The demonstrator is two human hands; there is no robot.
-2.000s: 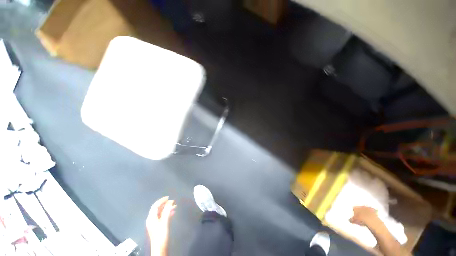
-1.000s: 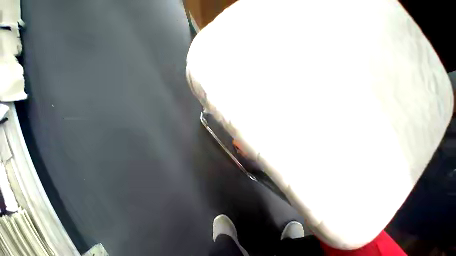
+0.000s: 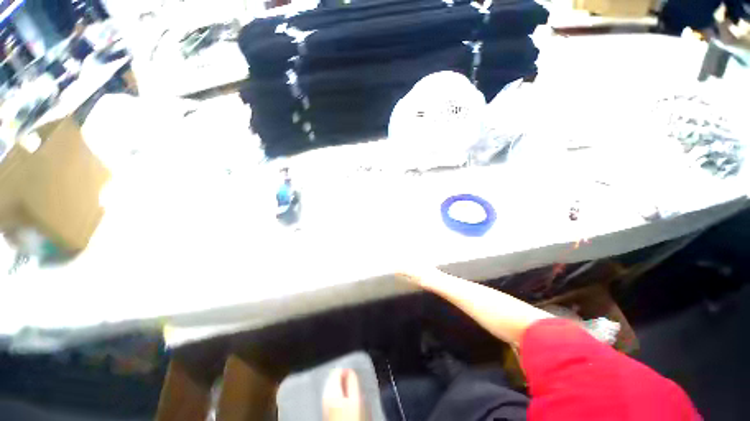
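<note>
The stool's pale seat (image 3: 296, 399) shows at the bottom, below the table edge. My left hand (image 3: 344, 399) is over the seat, cut off by the lower picture edge; its grip cannot be told. My right arm, in a red sleeve, reaches to the front edge of the white table (image 3: 362, 288). My right hand (image 3: 418, 278) is washed out at that edge, and its fingers are not clear. A dark blue tape roll (image 3: 451, 221) lies flat on the table beyond it. A small blue and dark item (image 3: 285, 199) is on the table further left.
Black fabric bundles (image 3: 362, 74) are stacked behind the table. A white round fan (image 3: 436, 111) stands before them. Small metal pieces (image 3: 709, 140) lie at the right. A brown box (image 3: 62, 185) is at left; open boxes (image 3: 247, 390) are under the table. Red-orange handles (image 3: 581, 242) show near the edge.
The view has turned from the floor to the tabletop. The stool seat, large in view a second ago, is now low at the table's front. Both hands have come into view since then.
</note>
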